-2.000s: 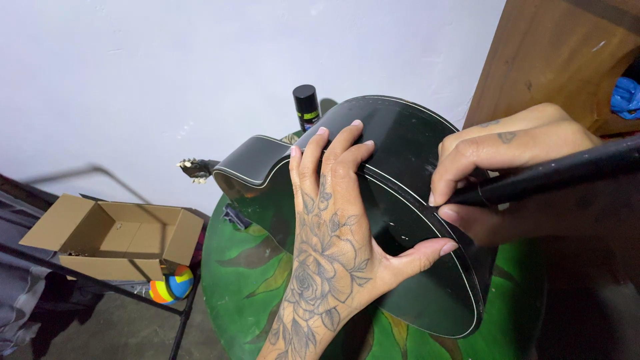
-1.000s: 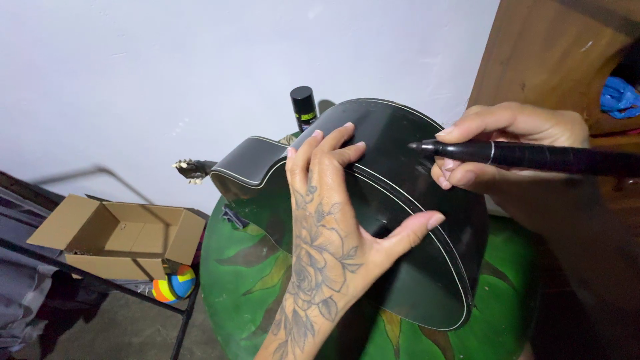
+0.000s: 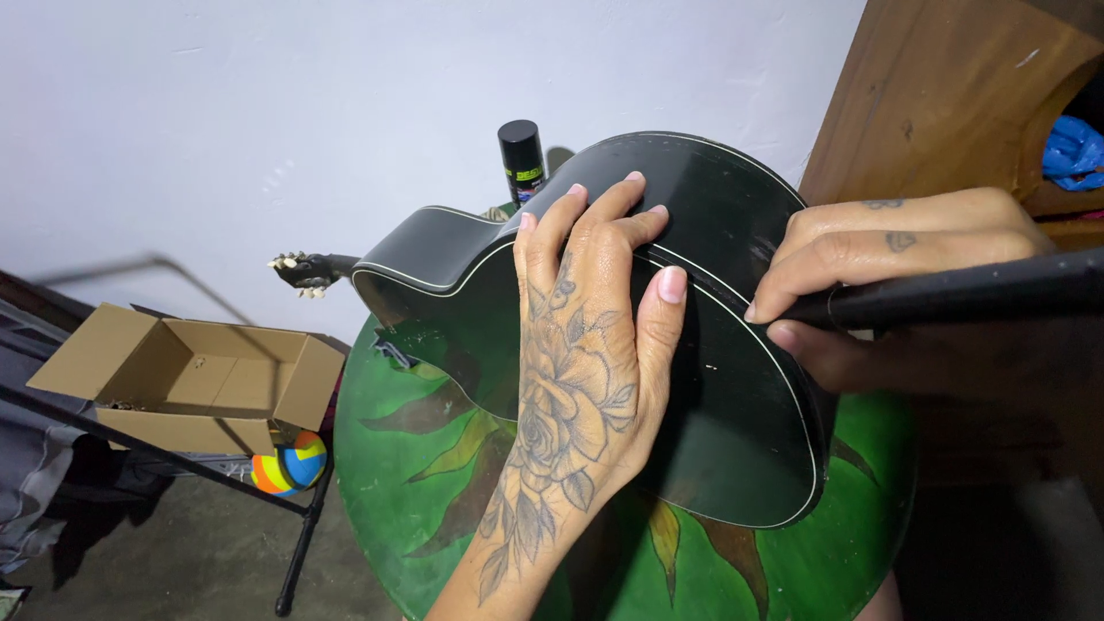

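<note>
A glossy black acoustic guitar [image 3: 733, 414] with white edge binding rests on its side on a round green painted table [image 3: 388, 492]. Its headstock [image 3: 309, 272] points left. My tattooed left hand [image 3: 586, 345] lies over the edge of the body, fingers spread on the side and thumb on the broad face. In my right hand [image 3: 888, 259] is a thick black marker pen [image 3: 957, 289], pinched near its front end. The fingertips of that hand are at the bound edge on the right of the body; the pen's tip is hidden by them.
Behind the guitar, near the wall, stands a black spray can [image 3: 521, 159]. On the left an open cardboard box [image 3: 233, 371] sits on a black metal rack [image 3: 302, 552], with a colourful ball [image 3: 297, 463] below it. A wooden panel [image 3: 931, 103] and blue plastic [image 3: 1074, 155] are at right.
Since one second ago, my right hand has brought the pen from over the guitar's side down to the bound edge, where it also was two seconds ago. My left hand stays on the body.
</note>
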